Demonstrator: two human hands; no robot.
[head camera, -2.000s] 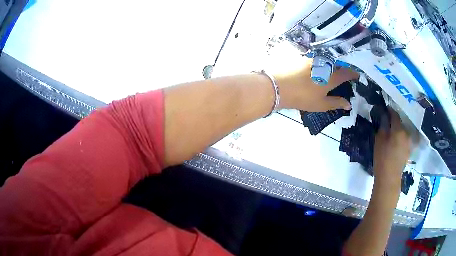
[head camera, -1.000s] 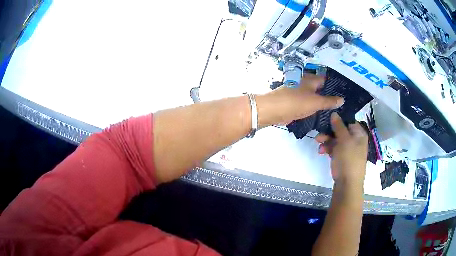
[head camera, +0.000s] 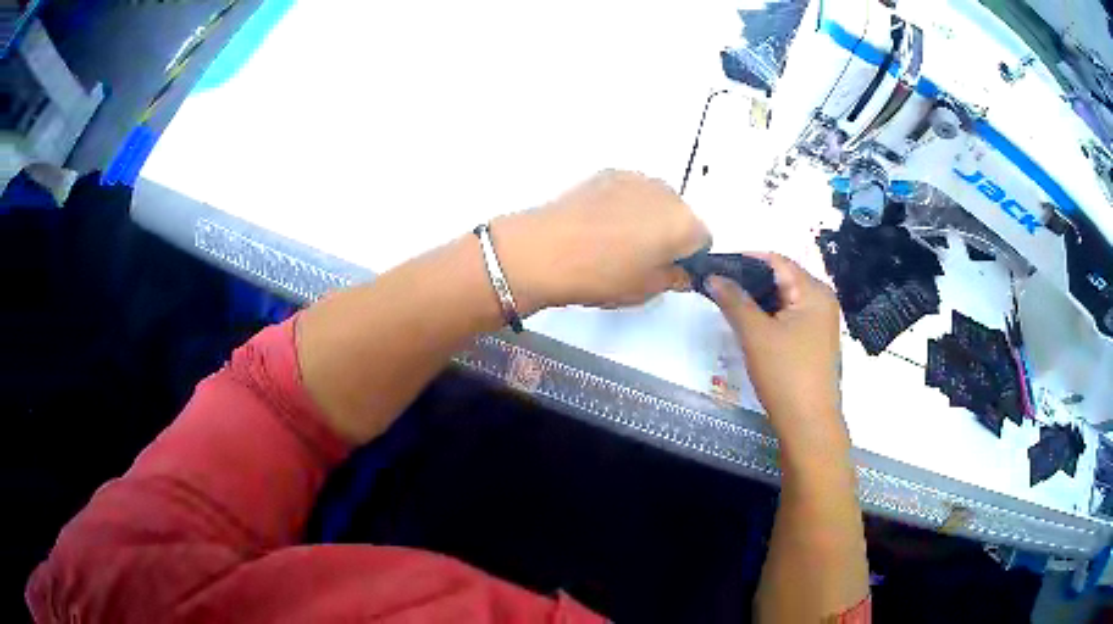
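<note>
My left hand (head camera: 616, 238), with a bracelet at the wrist, grips one end of a small black label stack (head camera: 742, 273) above the white machine table. My right hand (head camera: 787, 329) holds the other end of the stack between thumb and fingers. The two hands nearly touch, and the fingers hide part of the stack. A fanned pile of black labels (head camera: 881, 283) lies on the table to the right, near the sewing machine head. A second pile (head camera: 976, 368) lies further right, and a small one (head camera: 1056, 452) is near the table's right end.
The white sewing machine (head camera: 995, 201) with "JACK" lettering stands at the upper right. A ruler strip (head camera: 610, 402) runs along the table's front edge. Thin pink and dark sticks (head camera: 1020, 360) lie by the second pile. Dark cloth (head camera: 525, 500) is below the edge. Crinkled dark-blue material (head camera: 759, 46) lies behind.
Both hands have moved left, away from the label piles under the machine arm, and now hold a small stack between them. The view has shifted, showing more floor at the left.
</note>
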